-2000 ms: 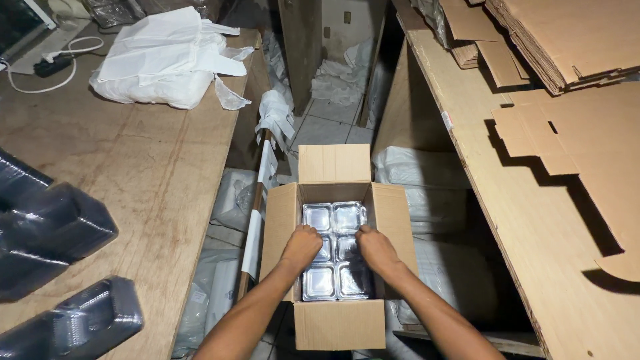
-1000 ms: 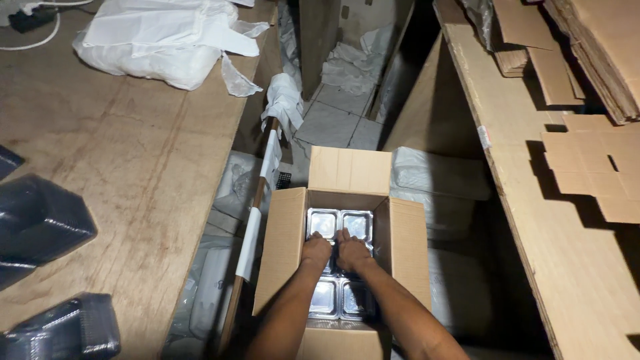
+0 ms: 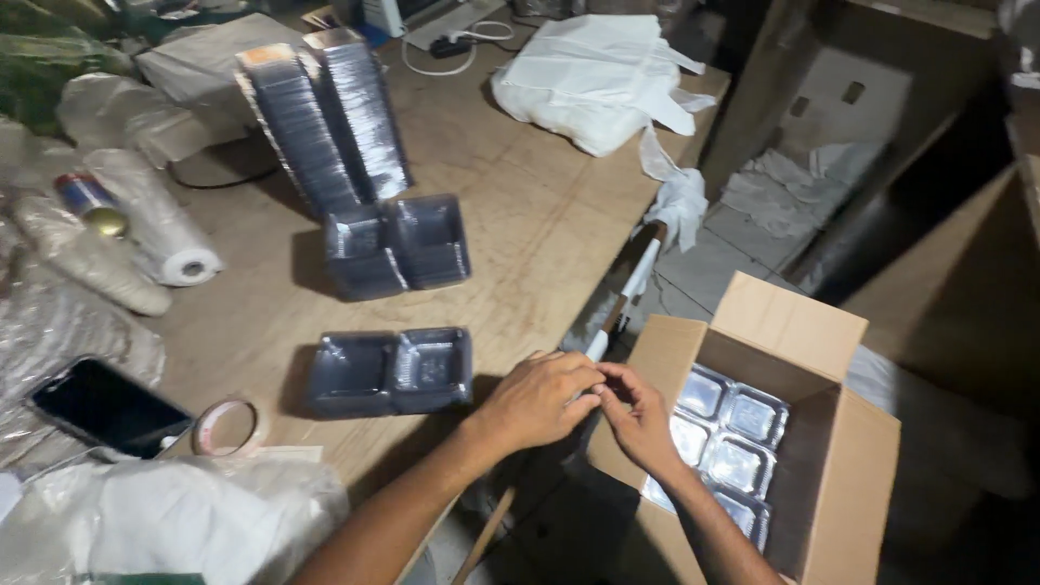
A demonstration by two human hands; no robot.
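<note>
My left hand (image 3: 540,398) and my right hand (image 3: 638,414) meet at the fingertips above the table's edge, left of an open cardboard box (image 3: 849,487). Whether anything small is between the fingers cannot be told. Clear square plastic trays (image 3: 739,463) lie in rows inside the box, partly behind my right forearm. On the wooden table (image 3: 520,301), a short stack of dark-looking twin-compartment plastic trays (image 3: 390,374) sits left of my left hand. Behind it are another short stack (image 3: 398,248) and tall leaning stacks (image 3: 333,122) of similar trays.
A tape roll (image 3: 230,426), a smartphone (image 3: 110,406) and white plastic (image 3: 187,512) lie at the table's near left. Farther back are a plastic film roll (image 3: 154,219), a can (image 3: 91,203), a power cord (image 3: 455,45) and white plastic bags (image 3: 597,77).
Both hands have come out of the box, where they were on the trays, and are now together at its left side. The view has swung left.
</note>
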